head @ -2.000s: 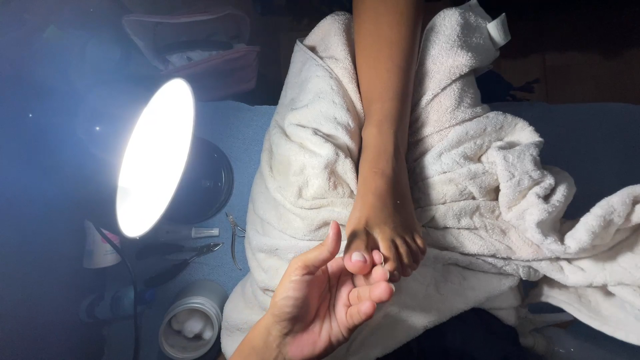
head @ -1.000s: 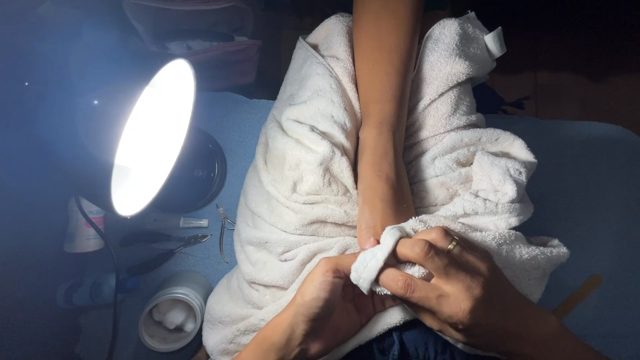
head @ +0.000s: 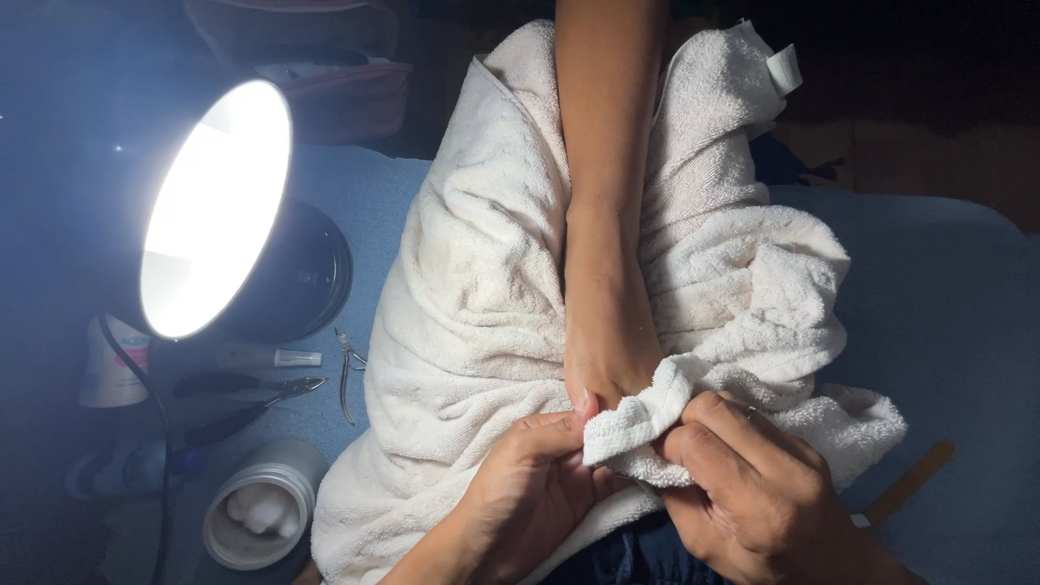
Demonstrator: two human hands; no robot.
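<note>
A person's bare foot rests on a white terry towel, its toes mostly hidden under a fold of that towel. My left hand holds the toe end from the left, thumb on top near the big toe. From the right, my right hand pinches the towel's edge over the toes. The rest of the towel bunches around the foot and leg on both sides.
At left stand a bright round lamp with its cord, an open jar holding cotton, and a white bottle. Cuticle nippers, black-handled nippers and a small tube lie nearby. An emery board lies at right.
Two seconds ago only my left hand was in view, at the bare toes. My right hand has since come in from the right, and a towel fold now covers the toes.
</note>
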